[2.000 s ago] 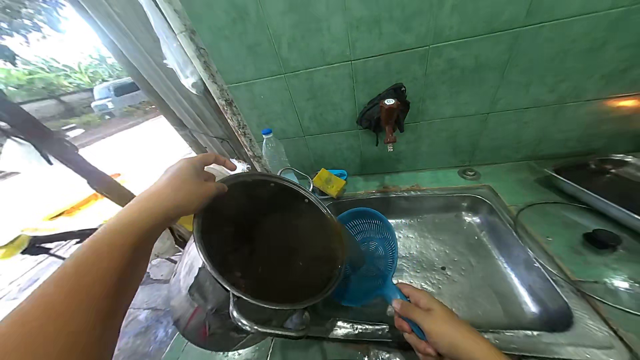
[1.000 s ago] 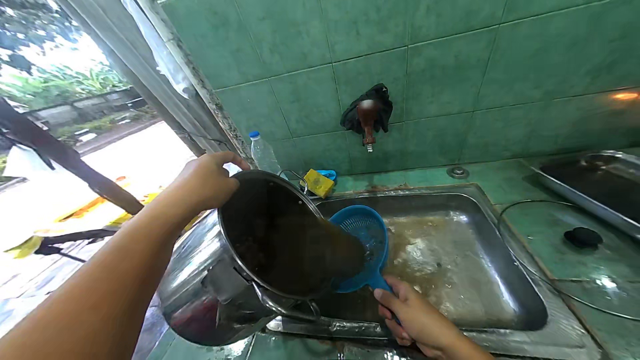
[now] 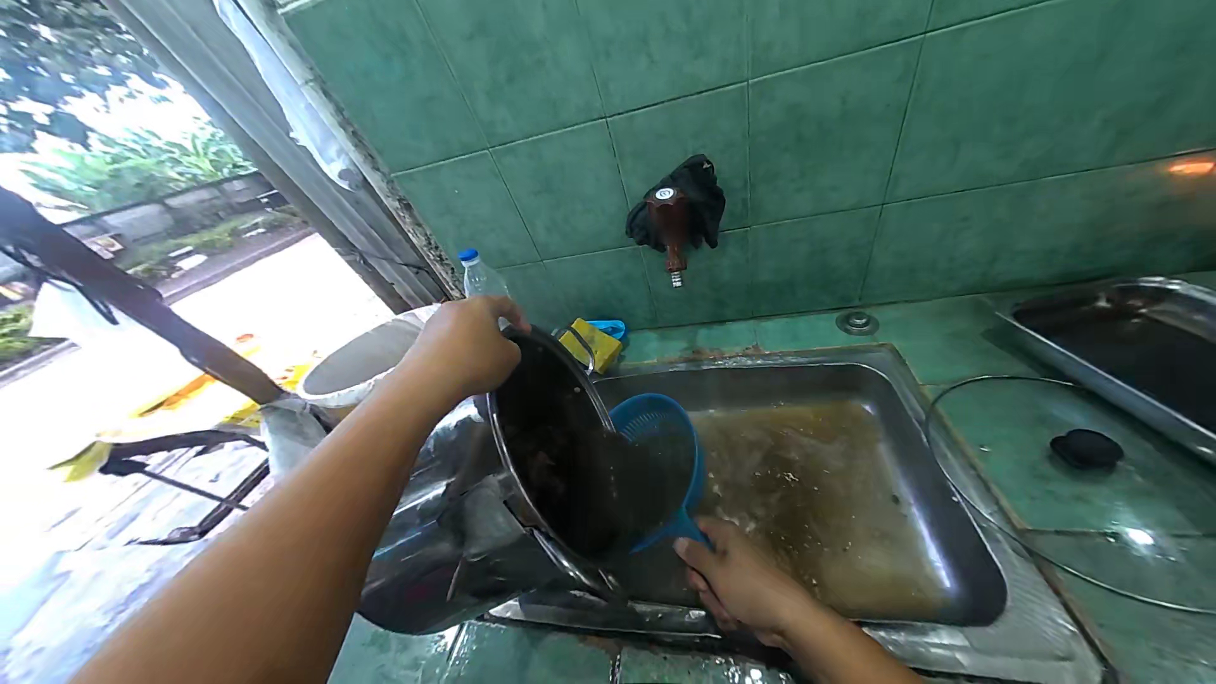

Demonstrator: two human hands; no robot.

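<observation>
My left hand [image 3: 472, 347] grips the upper rim of a large metal pot [image 3: 446, 532], which is tilted on its side toward the sink. Brown liquid runs from the pot's mouth into a blue plastic strainer [image 3: 696, 465]. The strainer's handle is in my right hand [image 3: 746, 581], and its bowl is close against the pot's rim, over the left part of the metal sink basin [image 3: 855, 380]. Cloudy brown water with small bits covers the basin floor. What lies deep inside the pot is too dark to tell.
A brown tap [image 3: 671, 228] wrapped in black cloth juts from the green tiled wall. Behind the pot stand a plastic bottle [image 3: 483, 277] and a yellow sponge [image 3: 591, 346]. At right are a metal tray [image 3: 1121, 380], a black lid knob [image 3: 1087, 448] and a thin round rim [image 3: 959, 475].
The pot has been tipped further toward the sink by my left hand. Brown water now covers the basin floor, which showed bare metal two seconds ago. My right hand still holds the strainer at the pot's mouth.
</observation>
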